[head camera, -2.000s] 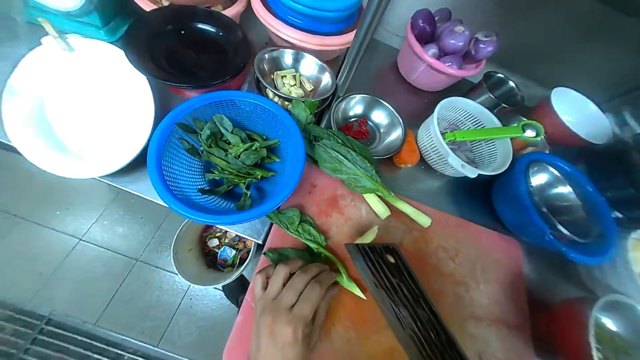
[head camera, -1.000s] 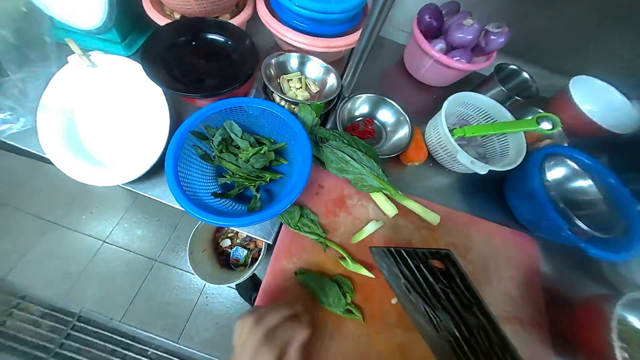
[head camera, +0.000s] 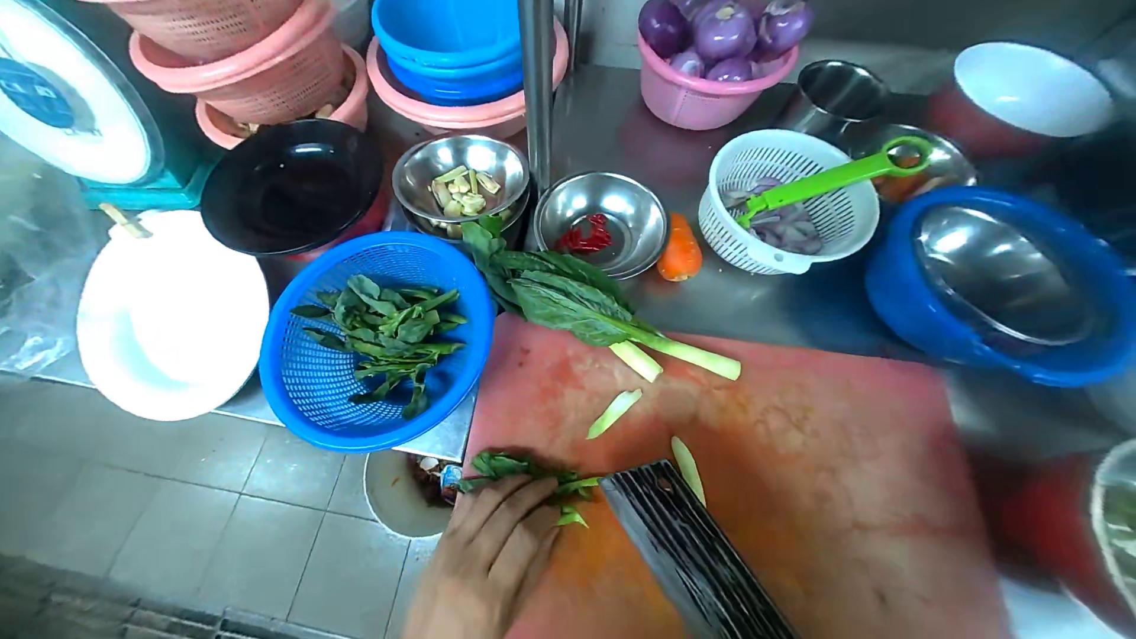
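Note:
My left hand (head camera: pixel 497 546) presses leafy greens (head camera: pixel 510 466) onto the pink cutting board (head camera: pixel 852 470), at its left part. Just right of the fingers, a dark, streaked cleaver blade (head camera: pixel 697 555) meets a green stem. Its handle is out of frame, and my right hand is not visible. A pale cut stem slice (head camera: pixel 688 470) lies along the blade's right side, another piece (head camera: pixel 614 414) farther up. Long leafy stalks (head camera: pixel 577 306) rest over the board's top left edge. Cut greens (head camera: pixel 390 333) lie in a blue plastic basket (head camera: pixel 288 390) beside the board.
Behind the board stand steel bowls, one with red chili pieces (head camera: pixel 586 235), a carrot piece (head camera: pixel 681 250) and a white basket (head camera: pixel 754 253) with a green peeler. A blue basin (head camera: pixel 914 311) is at right, a white basin (head camera: pixel 177 390) at left. A waste bin (head camera: pixel 390 497) stands below the counter edge.
My left hand, blurred and off the greens one second ago, is now on them. The blade now meets a stem beside the fingers. A further pale slice lies beside it. The view has shifted.

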